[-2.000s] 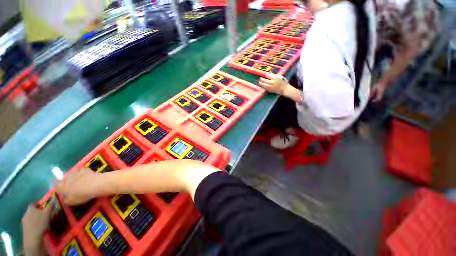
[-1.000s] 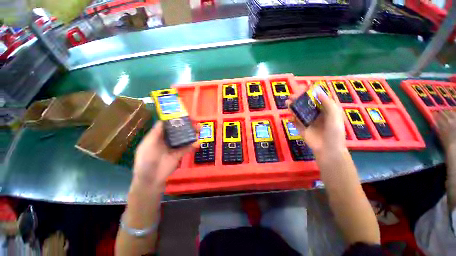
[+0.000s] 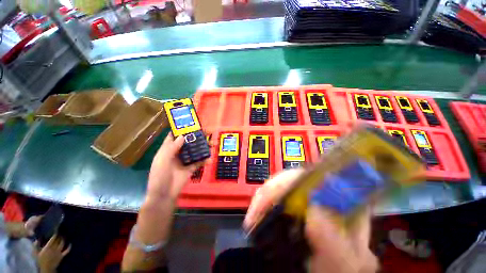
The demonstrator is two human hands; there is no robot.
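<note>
My left hand (image 3: 166, 165) holds a keypad phone (image 3: 187, 130) upright by its lower half, its yellow-framed screen lit, over the left end of the nearer red tray (image 3: 229, 195). My right hand (image 3: 330, 234) holds another phone (image 3: 346, 186) close to the camera; it is large and blurred, with a blue patch showing on it. The nearer tray holds phones in two rows, some screens lit and some dark; two upper pockets at its left are bare. The raised phone and my right hand hide the tray's lower right part.
A second red tray of phones (image 3: 450, 154) adjoins on the right, and part of another (image 3: 471, 125) lies beyond it. Brown open boxes (image 3: 130, 133) stand at the left. Black stacked trays (image 3: 335, 24) are across the belt. Another person's hands (image 3: 50, 248) hold a dark object at the lower left.
The view has swung from the right-hand trays to the front. Since one second ago, my right hand has brought its phone down and much closer to the camera. My left hand still holds its phone.
</note>
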